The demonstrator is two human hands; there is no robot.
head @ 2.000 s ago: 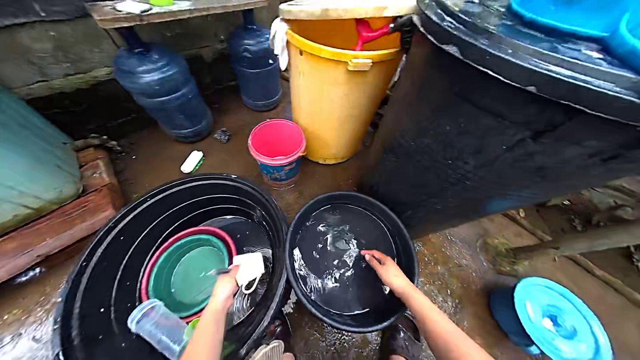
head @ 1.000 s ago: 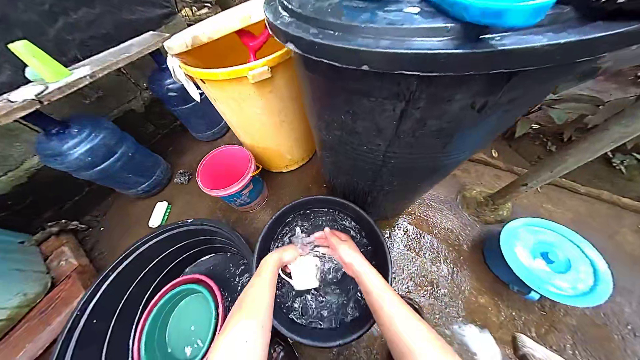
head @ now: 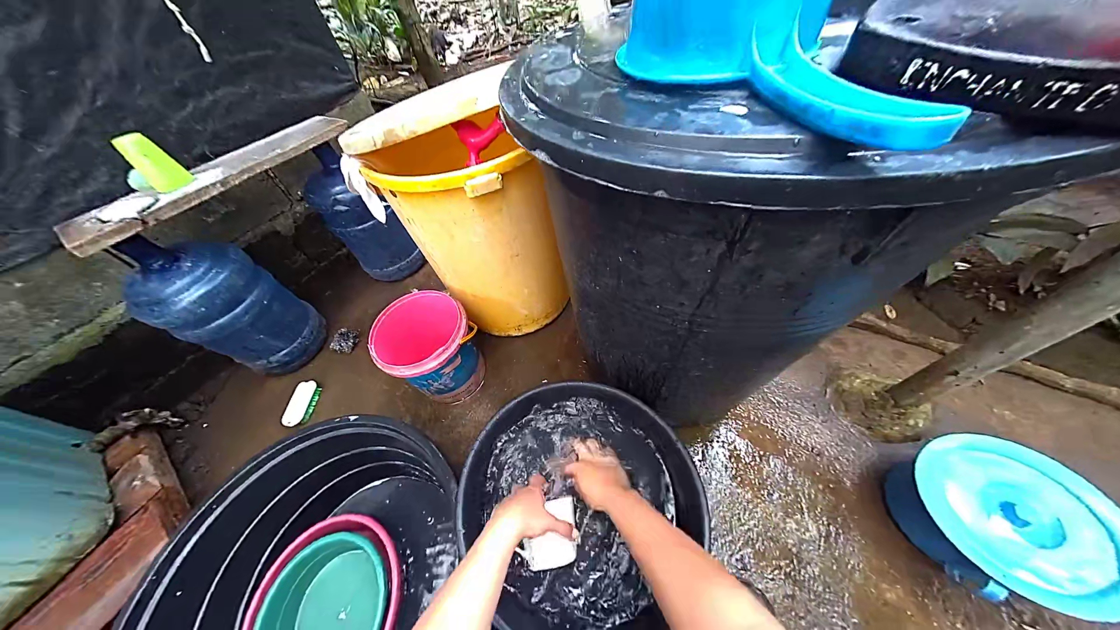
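A white mug (head: 551,535) is held by my left hand (head: 529,512) low over a round black basin (head: 691,490) of stirred water. Beside it, my right hand (head: 597,472) is at the water, blurred, its fingers partly hidden by splashing; whether it holds anything I cannot tell. Left of the basin stands a larger black tub (head: 262,464), in which a green plastic basin (head: 346,582) sits inside a dark pink one (head: 395,560).
A pink bucket (head: 420,332), a yellow bin (head: 490,236) and a scrub brush (head: 300,403) are beyond the basins. A big lidded black barrel (head: 682,289) rises close ahead. Blue water jugs (head: 223,302) stand under a plank (head: 210,184); a lidded blue bucket (head: 1015,525) is at right.
My left hand has moved with the white mug from over the large tub into the black basin beside my right hand. The water there is now churned. The view has shifted.
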